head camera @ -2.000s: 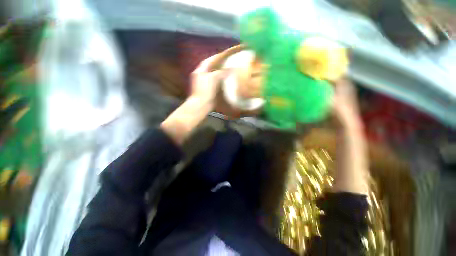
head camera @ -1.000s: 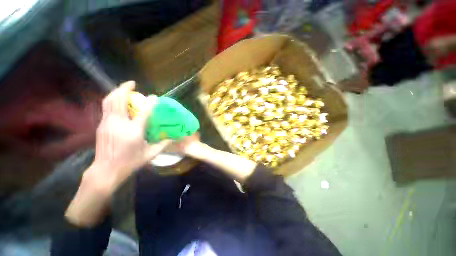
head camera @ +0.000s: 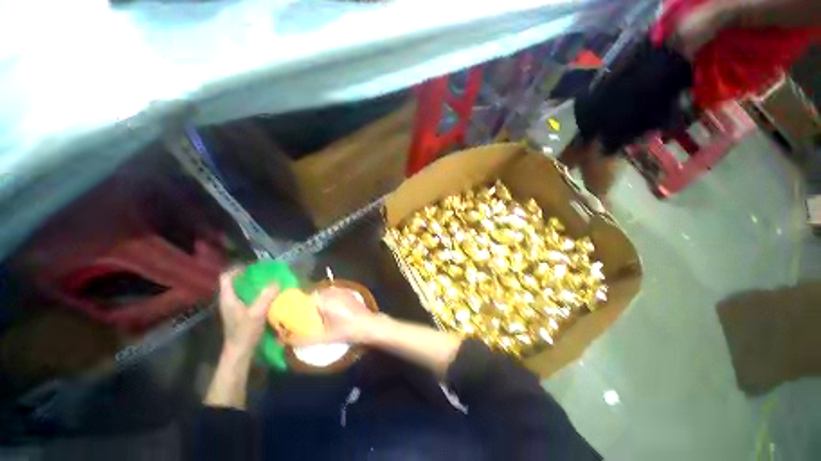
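Note:
A plush toy with a green hat (head camera: pixel 266 277) and a round yellow hat tip (head camera: pixel 295 315) lies over my lap. Its brown base with a white opening (head camera: pixel 321 353) faces up at the right. My left hand (head camera: pixel 245 311) holds the green hat part. My right hand (head camera: pixel 340 315) is over the base opening beside the yellow piece; blur hides its fingertips and whether it holds anything. Loose gold ingots (head camera: pixel 504 261) fill an open cardboard carton (head camera: pixel 612 257) to the right.
A table under pale sheeting (head camera: pixel 270 63) runs across the top left, with slotted metal framing (head camera: pixel 225 203) and a red stool (head camera: pixel 144 279) below. A person in red and black (head camera: pixel 630 99) is at the upper right, near a pink-red stool (head camera: pixel 689 153). Flat cardboard (head camera: pixel 774 338) lies on the floor.
The view has tilted up, showing more table. The toy has turned, so its yellow tip and base opening show more. My right hand has moved onto the base.

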